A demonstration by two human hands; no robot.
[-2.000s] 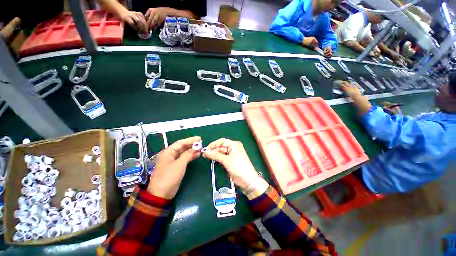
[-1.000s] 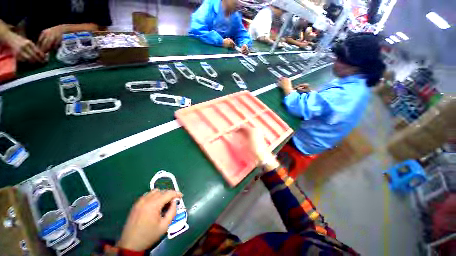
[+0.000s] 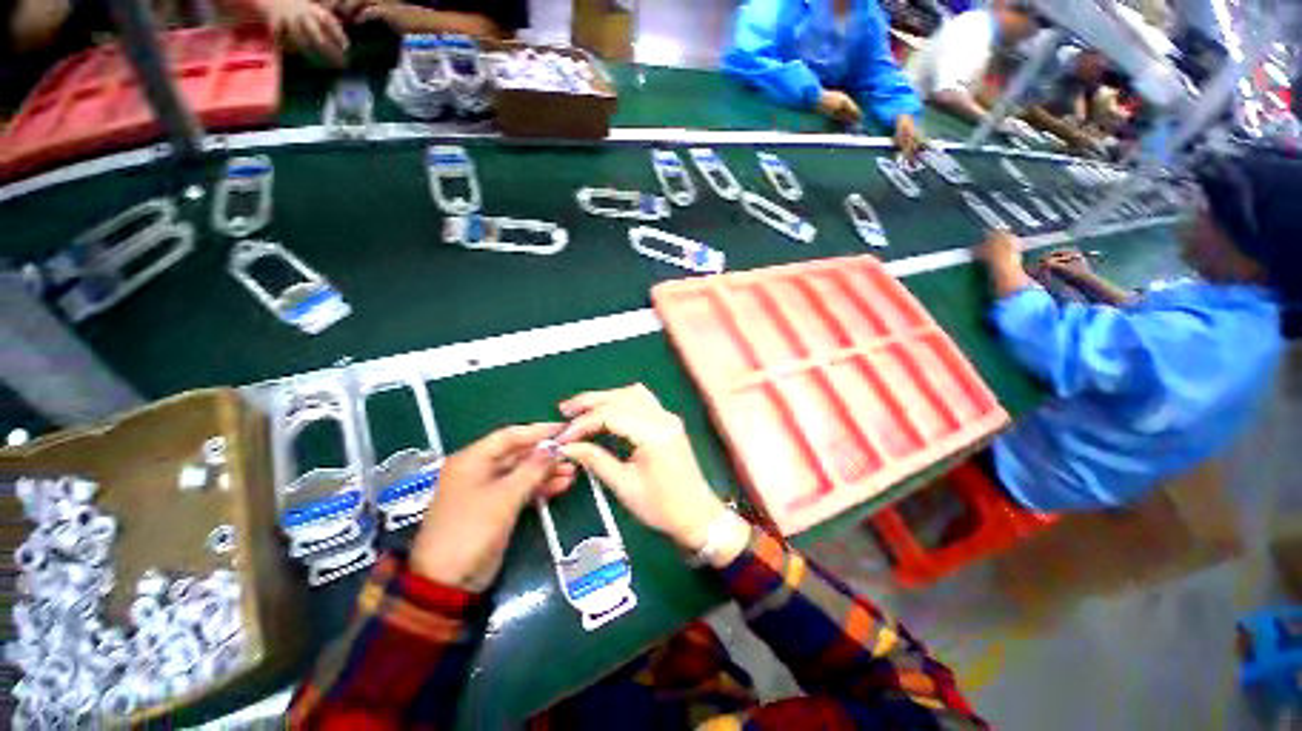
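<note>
My left hand (image 3: pixel 483 493) and my right hand (image 3: pixel 640 464) meet fingertip to fingertip above the green bench. My left fingers pinch a small white fitting (image 3: pixel 550 449), mostly covered by the fingers. My right fingertips are closed at the same fitting; whether they hold a tiny piece is too small to tell. An oval frame (image 3: pixel 593 564) with a blue band lies on the bench just below the hands, its upper end hidden behind them. The red parts tray (image 3: pixel 843 379) lies to the right of my right hand.
A cardboard box (image 3: pixel 236 550) of white fittings is at the left, with overlapping frames (image 3: pixel 321 479) beside it. Frames lie scattered on the green conveyor (image 3: pixel 386 286). A person in blue (image 3: pixel 1142 379) sits at the right. Another tray (image 3: pixel 157 93) and box (image 3: pixel 550 107) are across the line.
My right hand was over the red tray a second ago and is back against my left hand. My left hand has risen from beside the frame. The view has swung back left.
</note>
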